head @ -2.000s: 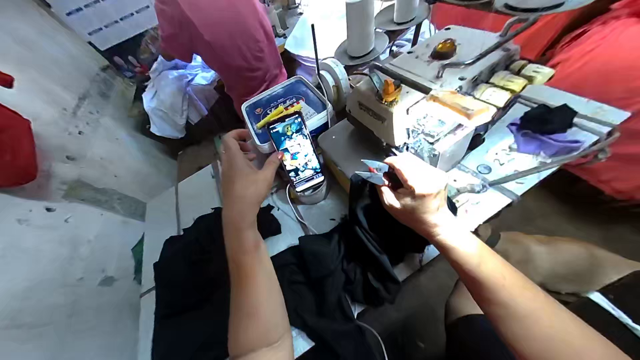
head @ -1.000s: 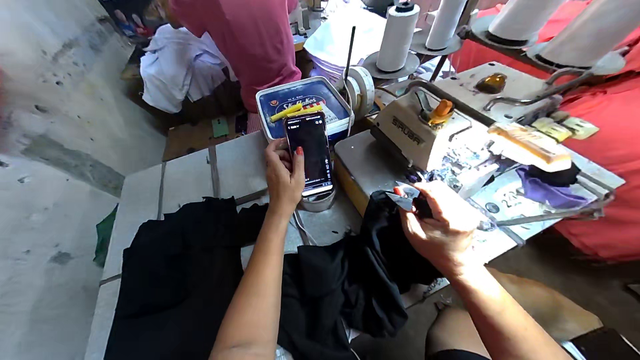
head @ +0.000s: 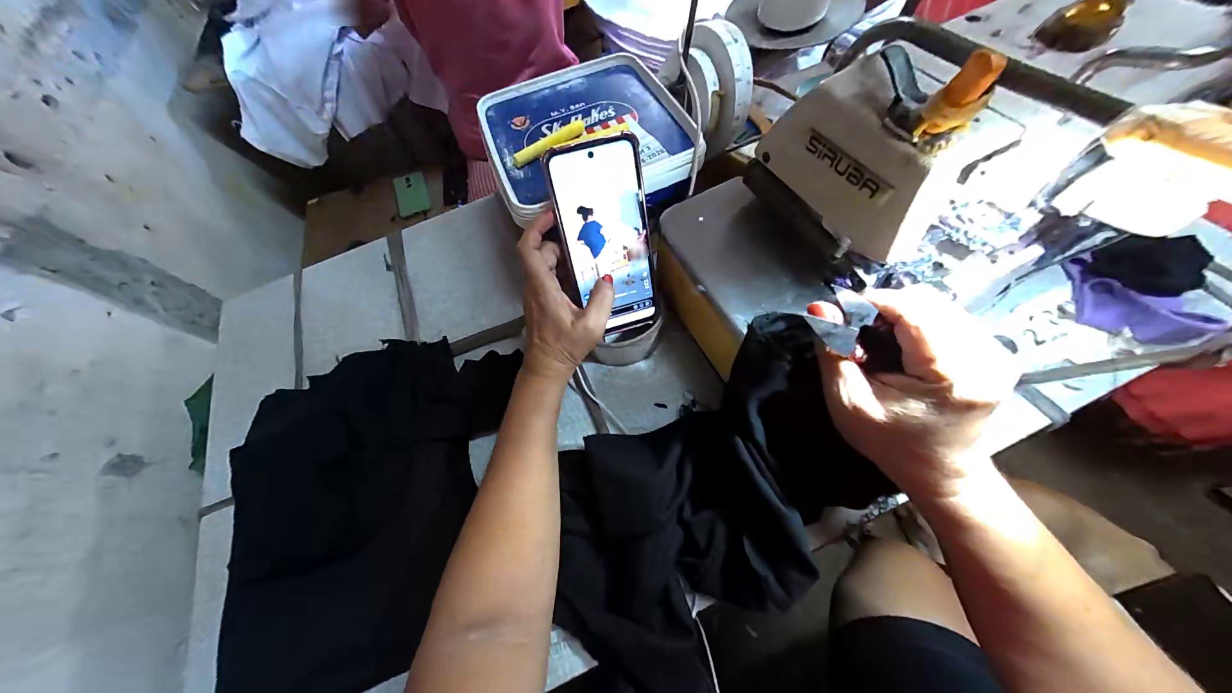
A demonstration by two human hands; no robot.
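My left hand [head: 561, 303] is on a smartphone [head: 602, 226] with a lit screen, its thumb on the lower part of the glass. The phone stands tilted in front of a plastic tub, above a small round container [head: 628, 346]. My right hand [head: 914, 385] holds small metal thread snips [head: 835, 334], blades pointing left, and touches black fabric [head: 784, 414] at the sewing machine. Whether those fingers also grip the fabric I cannot tell. More black cloth [head: 346, 520] lies on the table to the left.
A Siruba overlock sewing machine [head: 847, 164] stands at the right, with purple cloth [head: 1126, 303] beyond. The lidded tub [head: 496, 125] bears a yellow stick [head: 549, 142]. A person in a pink garment [head: 481, 48] is behind it, near white cloth [head: 289, 87]. A wall is at left.
The phone screen has gone from dark to a bright picture of a figure. My left thumb has moved down the screen. The view has moved closer to the table.
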